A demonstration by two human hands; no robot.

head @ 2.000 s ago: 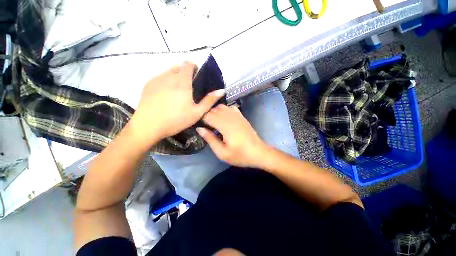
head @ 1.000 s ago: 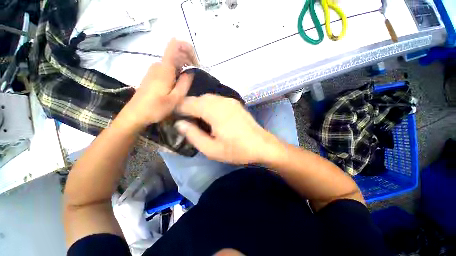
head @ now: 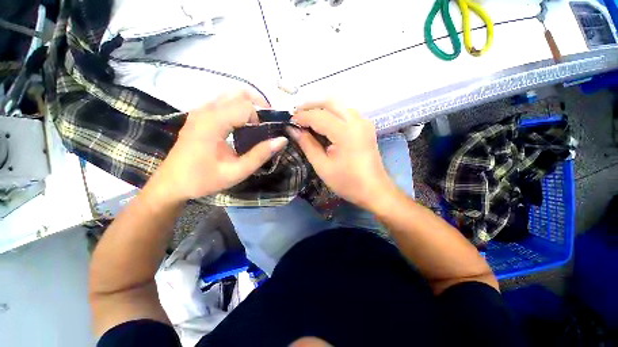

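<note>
The dark plaid fabric (head: 112, 135) runs from the upper left to my hands and hangs in a rounded fold below them. A dark facing or tab (head: 254, 137) lies at its edge between my hands. My left hand (head: 213, 146) pinches the tab and the fabric edge from the left, thumb on top. My right hand (head: 342, 146) pinches the same edge from the right with thumb and fingertips. Both hands are bare and close together at the table's front edge. The white garment (head: 159, 78) lies on the table behind my left hand.
Scissors with green and yellow handles (head: 443, 30) and a brown-handled tool (head: 552, 46) lie on the white machine table (head: 379, 61). A measuring strip (head: 461, 95) follows its front edge. A blue basket (head: 552, 217) at right holds plaid pieces (head: 484, 173). White cloth hangs below left.
My hands turned and handled the dark tab, and now hold the edge between them, with my right hand further right. The table and scissors have shifted in view.
</note>
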